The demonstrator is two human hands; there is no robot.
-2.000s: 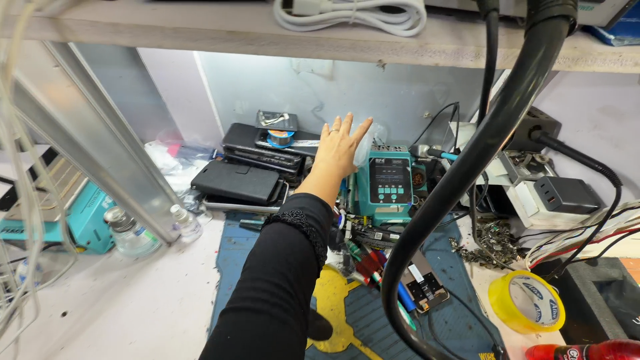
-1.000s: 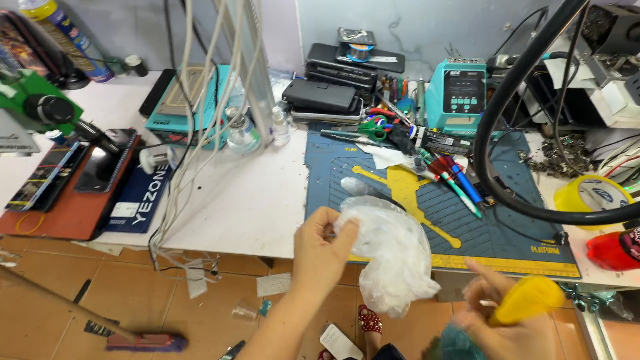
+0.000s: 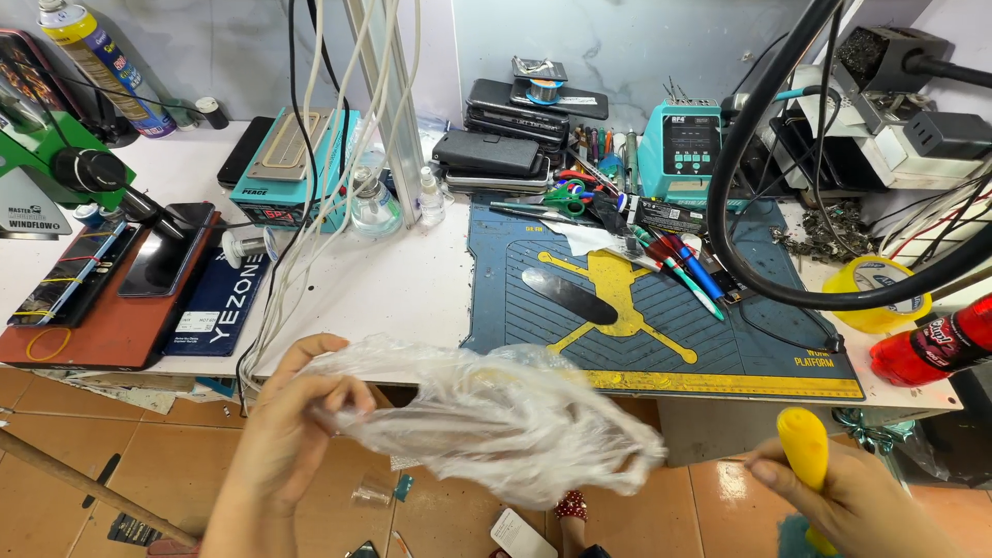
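Note:
My left hand pinches one end of a crumpled clear plastic bag, which stretches to the right in front of the bench edge. At the lower right, my right hand is closed around a yellow handle-like object; what kind of thing it is cannot be told. Behind the bag lies a blue work mat with a yellow figure on it. A dark, flat, rounded strip rests on the mat, near scissors with green handles and several pens and tools.
A red-capped drink bottle and a yellow tape roll sit at the right. A thick black cable loops over the mat. White cables hang left of centre, near a teal heating plate unit and glass bottle. Phones lie left.
The bag, bunched up one second ago, is now spread out sideways from my left hand. Two seconds ago a hand was reaching to the back of the bench. The view has shifted down and left since then.

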